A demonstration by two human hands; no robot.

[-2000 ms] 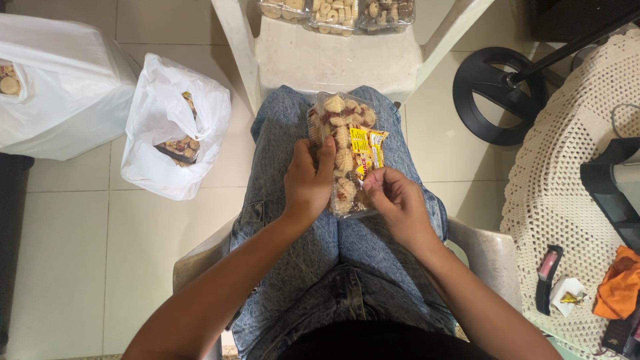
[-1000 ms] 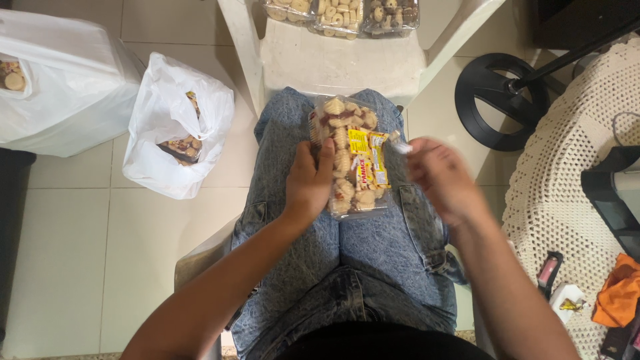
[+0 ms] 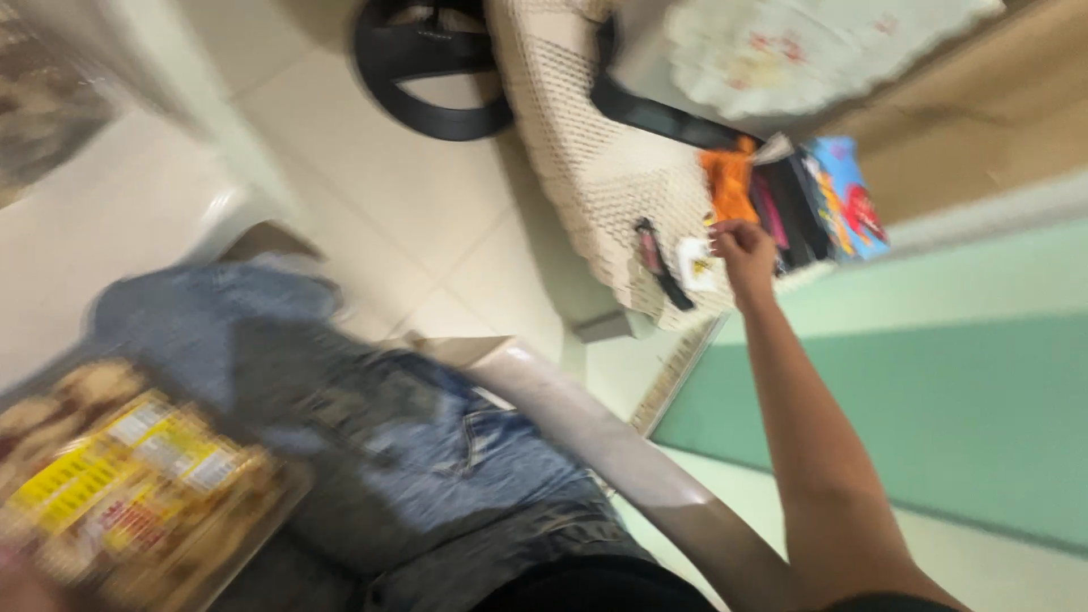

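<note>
My right hand (image 3: pixel 745 255) reaches over the lace-covered table, thumb and fingertips close together beside a small white piece (image 3: pixel 697 263) with a yellow mark; whether something small is between them cannot be made out. At the lower left, a clear plastic pack of cookies (image 3: pixel 246 476) with a yellow label (image 3: pixel 76 476) lies over my lap, blurred. Only a blurred bit of my left hand (image 3: pixel 21 582) shows at the frame's corner by the pack, so its grip is hidden.
On the crocheted tablecloth (image 3: pixel 569 161) lie a dark narrow strip-like item (image 3: pixel 663 265), an orange cloth (image 3: pixel 728 183) and a blue printed packet (image 3: pixel 850 195). The chair's armrest (image 3: pixel 612 433) runs beside my thigh. A round black stand base (image 3: pixel 433 110) is on the floor.
The view has swung far to the right. My right hand has moved away from the cookie pack to the table. The pack remains over my lap.
</note>
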